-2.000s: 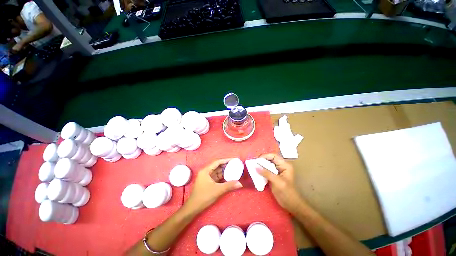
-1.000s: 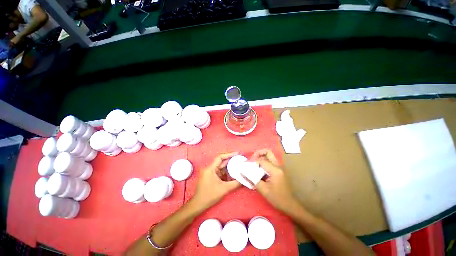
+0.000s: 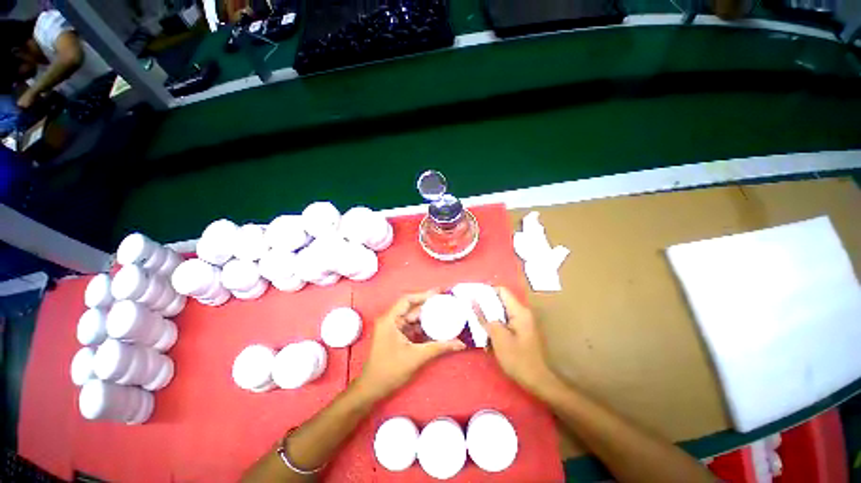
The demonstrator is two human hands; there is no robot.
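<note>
My left hand (image 3: 396,351) holds a white round part (image 3: 443,317) by its edges above the red mat (image 3: 415,387). My right hand (image 3: 517,341) holds a folded white wiping cloth (image 3: 481,304) against the right side of that part. The fingertips behind the part and cloth are partly hidden. Three white parts stand in a row (image 3: 442,447) at the mat's near edge. A small group of loose white parts (image 3: 295,364) lies left of my left hand. Leaning columns of white parts (image 3: 130,321) stand at far left, with a cluster (image 3: 286,247) along the back edge.
A clear solvent bottle (image 3: 448,233) with its metal lid flipped up stands at the mat's back. A crumpled white wipe (image 3: 540,253) and a white foam sheet (image 3: 769,316) lie on the cardboard (image 3: 614,311). A red bin (image 3: 807,455) shows below the bench edge. A person (image 3: 59,57) sits at far left.
The cloth has moved from across the part's face to its right edge, and my right hand has shifted slightly right. The part's face is uncovered. My left hand still holds the part.
</note>
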